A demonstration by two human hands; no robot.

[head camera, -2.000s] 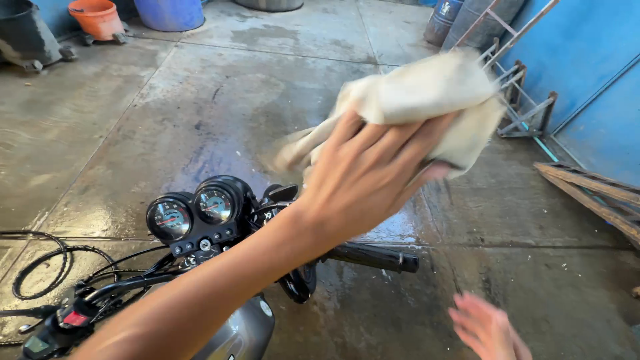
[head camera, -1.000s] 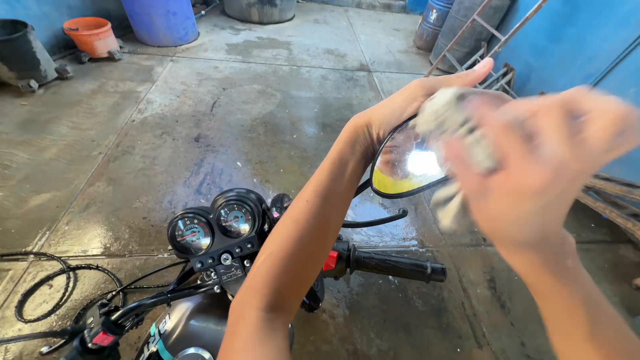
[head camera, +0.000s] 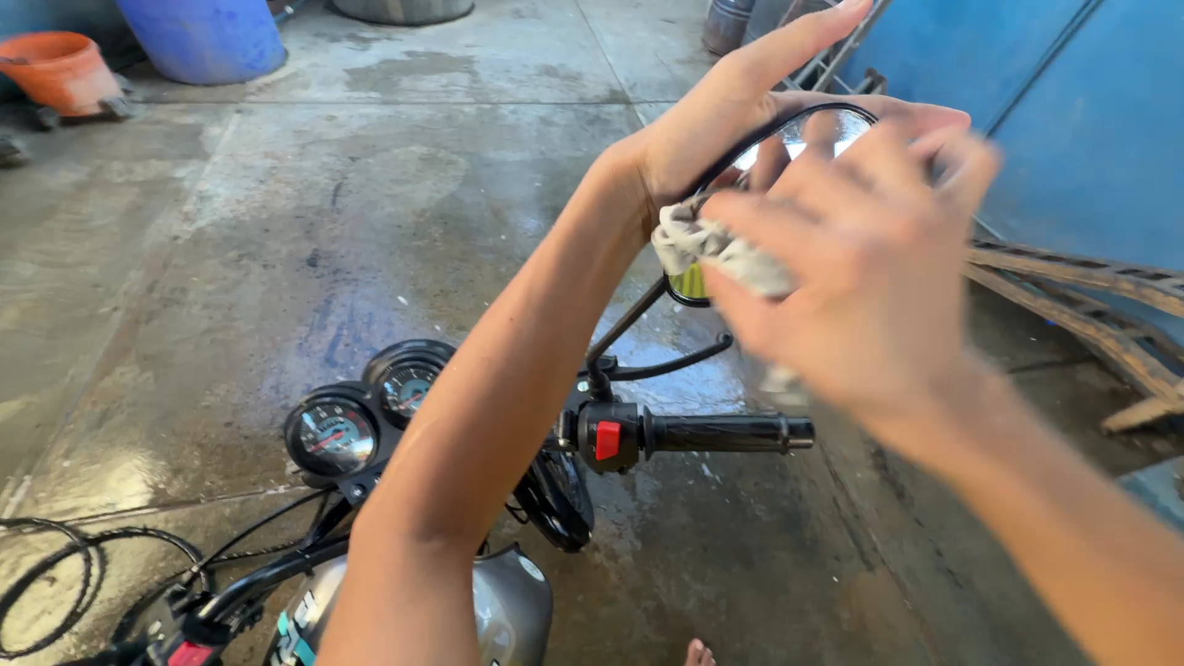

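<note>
The motorcycle's right rear-view mirror [head camera: 842, 129] stands on its stem above the black handlebar grip [head camera: 726, 432] and brake lever [head camera: 680, 363]. From behind and above, my left hand [head camera: 731, 116] cups the mirror housing, thumb and fingers spread around it. A pale, crumpled cloth [head camera: 721, 250] is bunched under the fingers of my right hand [head camera: 851, 259], pressed against the lower part of the mirror face; this hand is blurred and covers much of the glass. My left forearm passes over the handlebar beside the round gauges [head camera: 331, 437] and the silver fuel tank [head camera: 509, 601].
Wet concrete floor [head camera: 277, 240] surrounds the motorcycle. A coiled black cable or hose [head camera: 92, 555] is at the lower left. An orange bucket [head camera: 65, 69] and a blue barrel [head camera: 203, 37] stand at the back left. A weathered wooden frame [head camera: 1082, 314] leans by the blue wall at right.
Two seconds ago my left hand was on the cloth; a second ago my right hand had it at the mirror. My right hand has since moved toward the mirror's lower left part.
</note>
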